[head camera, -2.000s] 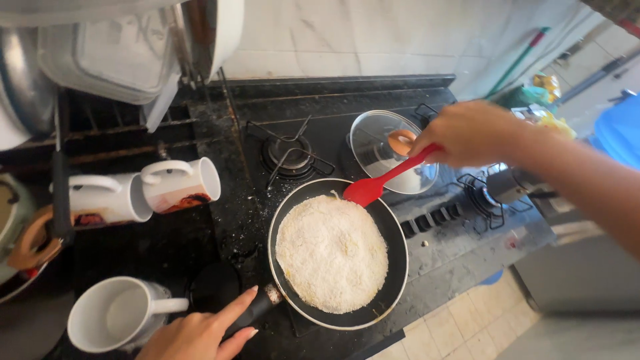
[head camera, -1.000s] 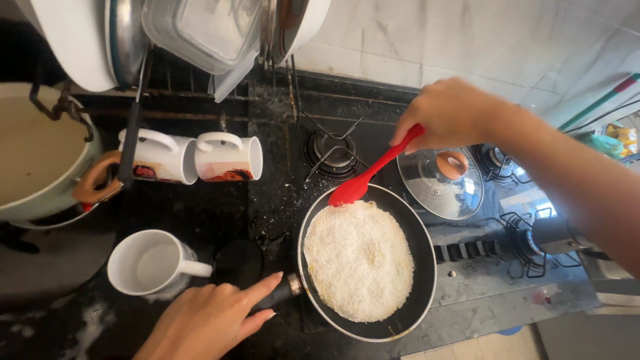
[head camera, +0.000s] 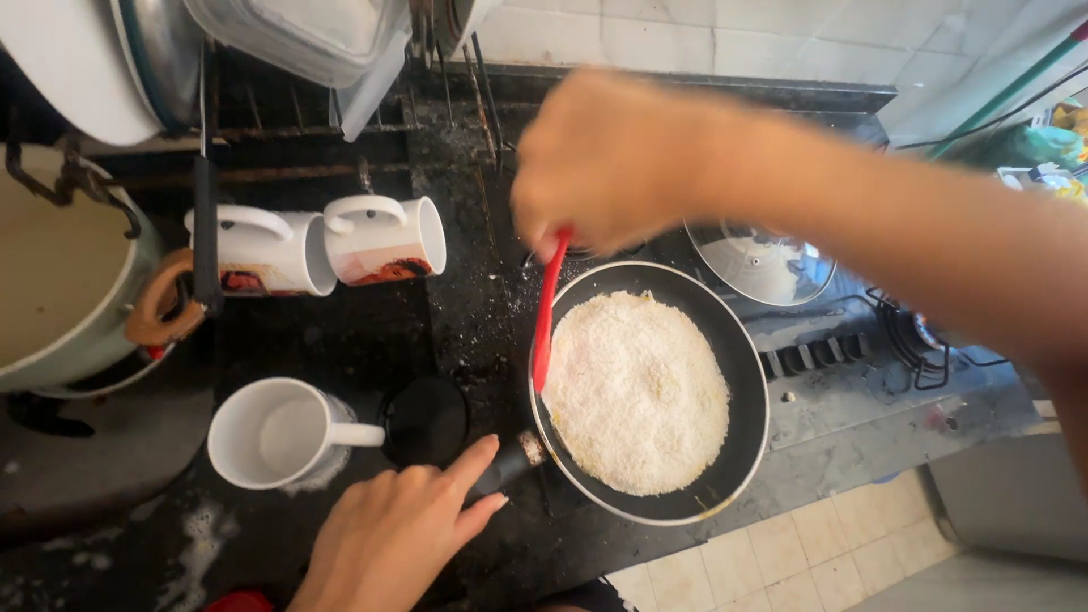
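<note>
A dark frying pan (head camera: 741, 425) with a pale rim holds a round, white, crumbly layer (head camera: 637, 391). My right hand (head camera: 595, 170), blurred, grips a red spatula (head camera: 549, 314) whose blade stands at the left edge of that layer, against the pan's inner wall. My left hand (head camera: 408, 518) lies at the pan's black handle (head camera: 506, 467), index finger and thumb on either side of it; whether the fingers press on it is unclear. A glass lid (head camera: 765, 268) lies behind the pan, partly hidden by my right forearm.
Left of the pan stands a white mug (head camera: 272, 433) beside a black round disc (head camera: 425, 421). Two printed white mugs (head camera: 387, 242) lie on their sides farther back. A large pot (head camera: 127, 289) is at the far left, plastic containers (head camera: 297, 38) above. Stove knobs (head camera: 816, 353) and a burner (head camera: 918, 331) are at right.
The spatula has moved from the pan's back edge to its left side, and my right hand has shifted left with it. My left hand stays by the handle.
</note>
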